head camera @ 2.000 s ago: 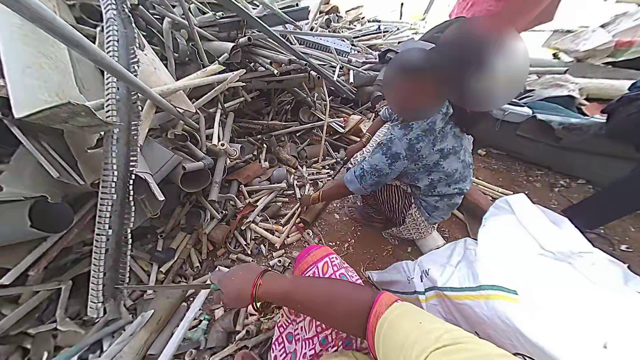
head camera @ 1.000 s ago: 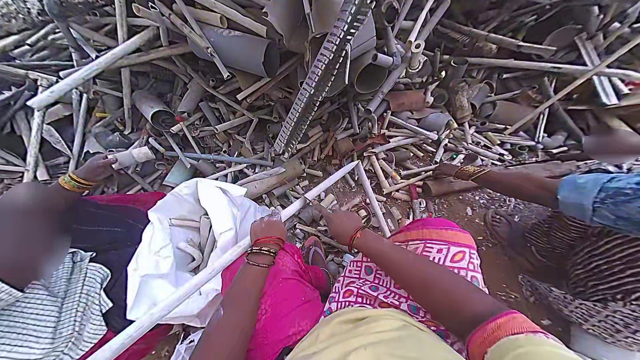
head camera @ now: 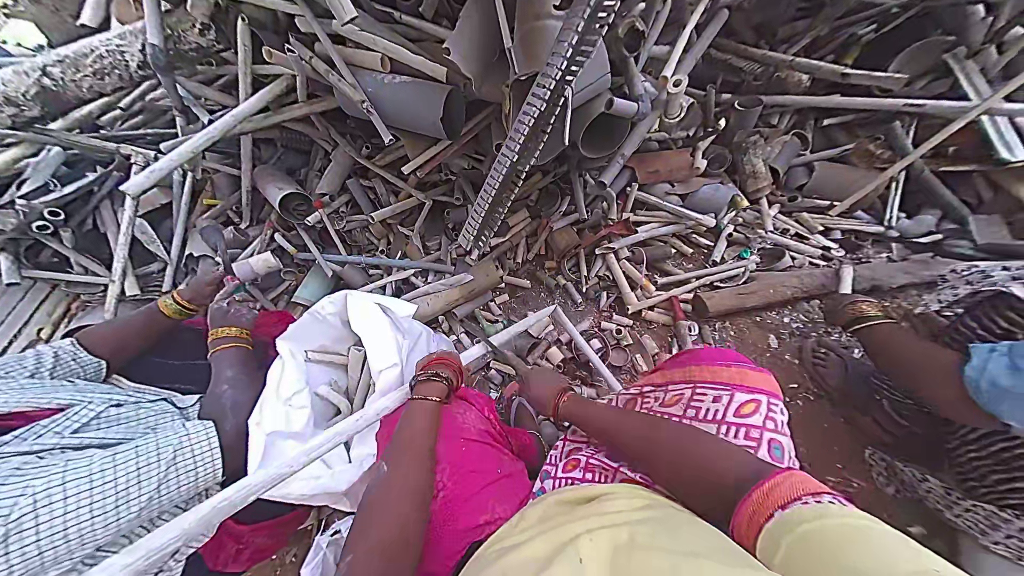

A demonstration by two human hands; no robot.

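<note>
My left hand [head camera: 438, 370], with red and dark bangles, grips a long white plastic pipe [head camera: 308, 458] that runs from the lower left up to a sharp bend or joint near the centre. From there a shorter white piece [head camera: 586, 349] slants down to the right. My right hand [head camera: 541, 387] is closed on the handle of a tool with a dark, thin blade [head camera: 490, 342], which lies close to the pipe just past my left hand. Small cut pipe pieces [head camera: 554, 354] lie on the ground beyond. A white sack [head camera: 288, 400] holding pipe pieces stands open at my left.
A large heap of scrap pipes [head camera: 400, 104] rises ahead, with a slotted plastic duct [head camera: 528, 132] leaning down over it. A co-worker's hands [head camera: 228, 308] work at the left; another co-worker's hand [head camera: 850, 310] holds a short piece at the right, beside a log-like pipe [head camera: 800, 288].
The view has swung left and down since the oldest frame. In the last second, the co-worker at the left has brought both hands together around a tool and a pipe piece.
</note>
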